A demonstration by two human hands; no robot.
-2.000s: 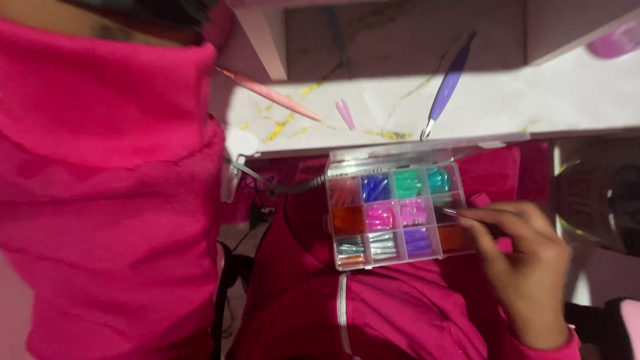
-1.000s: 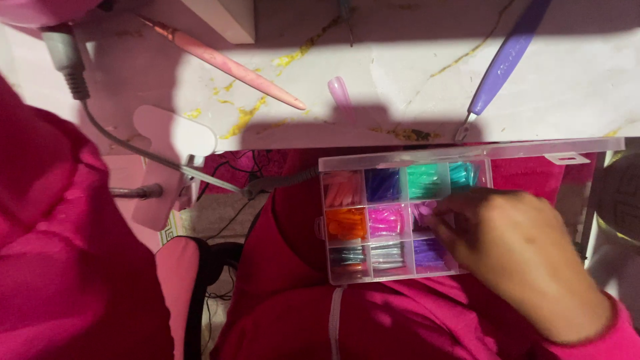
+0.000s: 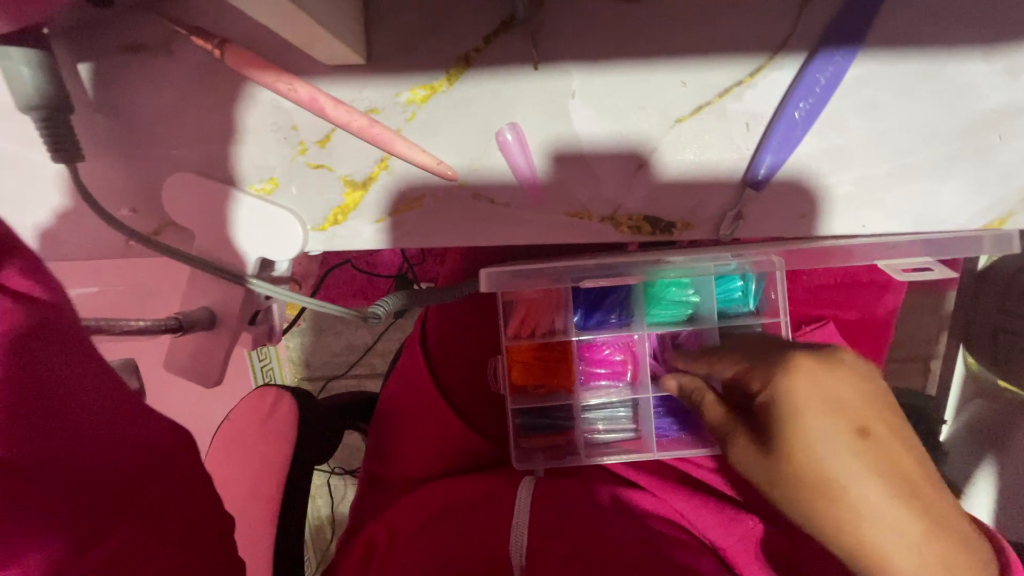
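Observation:
A clear plastic compartment box [image 3: 640, 460] lies open over my lap, its lid [image 3: 824, 250] raised against the table edge. Coloured nail tips fill its compartments: orange [image 3: 541, 366], bright pink [image 3: 606, 362], green [image 3: 672, 298], teal [image 3: 737, 292], dark blue [image 3: 602, 307], silver [image 3: 610, 422] and purple ones [image 3: 672, 416]. My right hand [image 3: 808, 408] reaches in from the right, thumb and fingertips at the compartment of lilac tips [image 3: 662, 352]; whether they pinch a tip cannot be made out. Of my left arm only the sleeve [image 3: 88, 432] shows; the hand is out of view.
On the marbled table [image 3: 624, 104] lie a pink brush [image 3: 336, 114], a single pink nail tip [image 3: 517, 156] and a purple-handled tool [image 3: 808, 104]. A grey cable [image 3: 144, 244] runs past a white clamp [image 3: 240, 220] at the left. A pink and black chair part [image 3: 256, 472] stands below.
My right hand has moved from the box's right side, where it held a small thing at its fingertips, to the lilac tips. The view has moved closer to the table.

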